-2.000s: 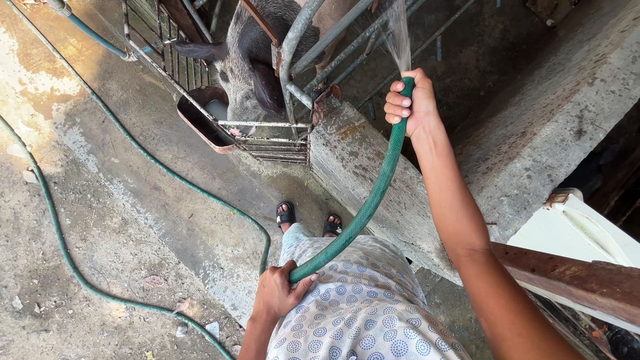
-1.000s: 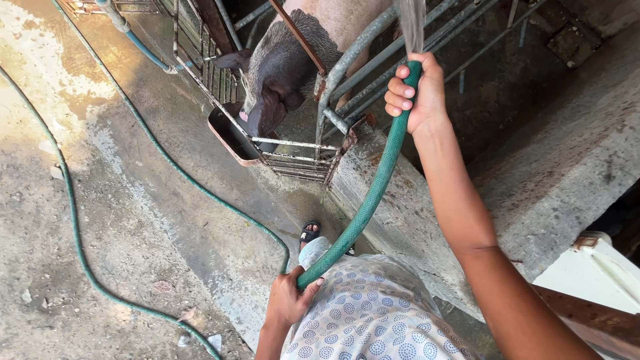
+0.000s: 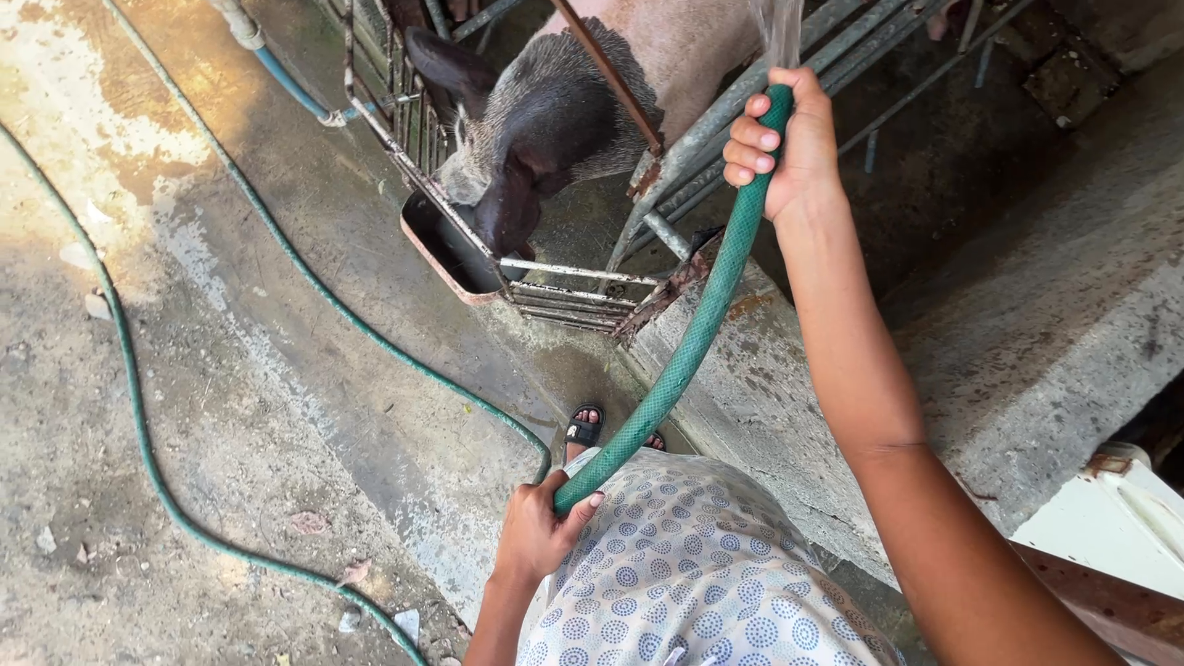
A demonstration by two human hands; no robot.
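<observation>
A green garden hose (image 3: 684, 356) curves up in front of my patterned clothing. My right hand (image 3: 782, 143) is closed around it near its upper end, where a stream of water (image 3: 780, 32) leaves the hose towards the top of the view. Lower down, my left hand (image 3: 546, 527) grips the same hose near my waist. A pig (image 3: 578, 102) with a dark head and pale body stands behind metal bars, its snout lowered into a feeding trough (image 3: 435, 250). Its mouth is hidden by its ear and the trough.
Metal rails (image 3: 684, 176) and a rusty barred frame (image 3: 578, 294) enclose the pig. A concrete wall (image 3: 795, 407) runs beside my feet. More green hose (image 3: 305, 273) lies across the concrete floor, with a blue pipe (image 3: 289, 83) at upper left. A white object (image 3: 1110, 523) lies at lower right.
The pig's head, raised less deep over the trough two seconds ago, is now turned differently, with more of its neck and body showing. Both hands keep hold of the hose, and water still flows.
</observation>
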